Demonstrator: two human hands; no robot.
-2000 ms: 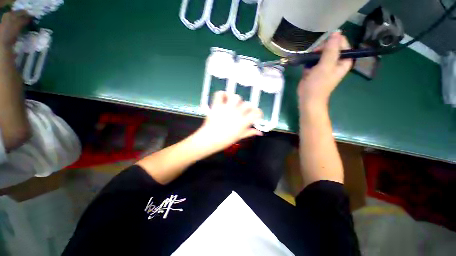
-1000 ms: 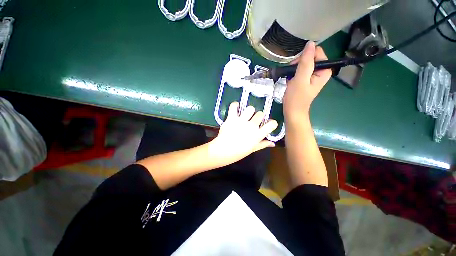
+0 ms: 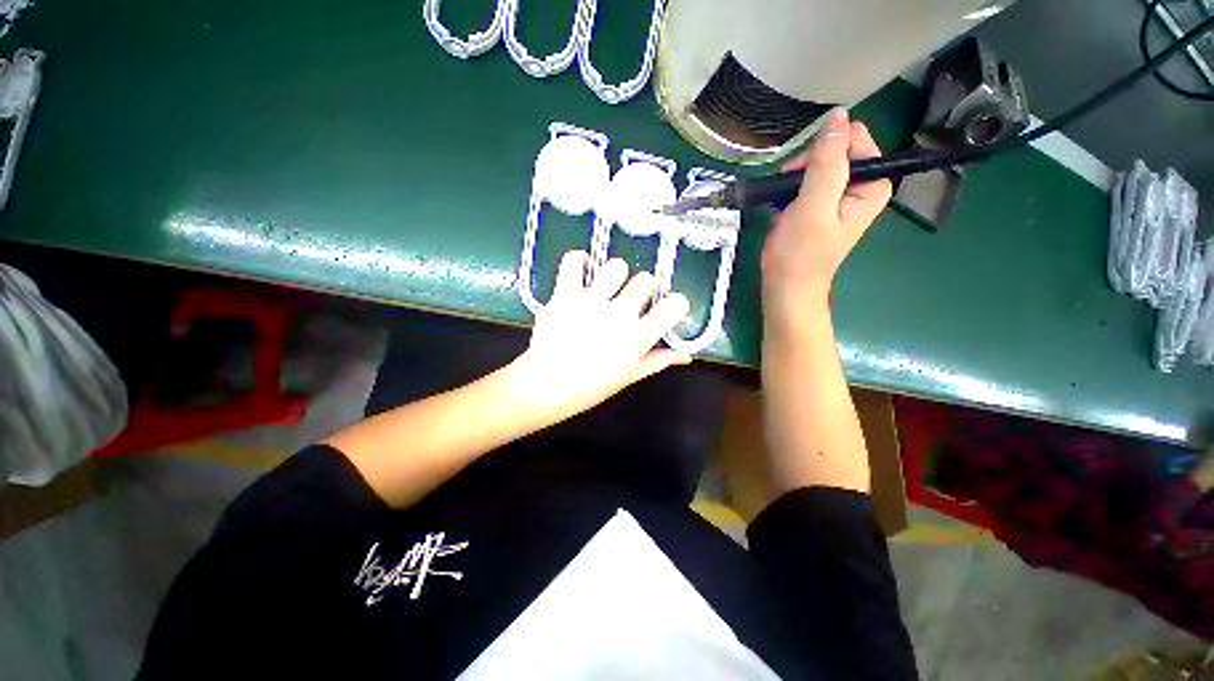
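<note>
Three white plastic housings point(image 3: 573, 176) lie side by side on the green bench, discs away from me and long loops towards me. My left hand point(image 3: 593, 333) lies over the lower loops, fingers spread, and holds them at the bench edge; it hides parts of them. My right hand point(image 3: 819, 226) grips a black soldering iron point(image 3: 766, 193) like a pen. Its tip is at the middle housing's disc; whether it touches cannot be told. The iron's front partly covers the right housing's disc.
An off-white fume hood point(image 3: 786, 67) stands just beyond the iron, with a dark iron stand point(image 3: 979, 113) to its right. More white housings point(image 3: 539, 60) lie at the top; others are stacked at far right point(image 3: 1152, 240). A black cable runs upper right.
The three housings and my left hand have shifted left and slightly away from me. The iron's tip was at the left housing's disc and is now at the middle one.
</note>
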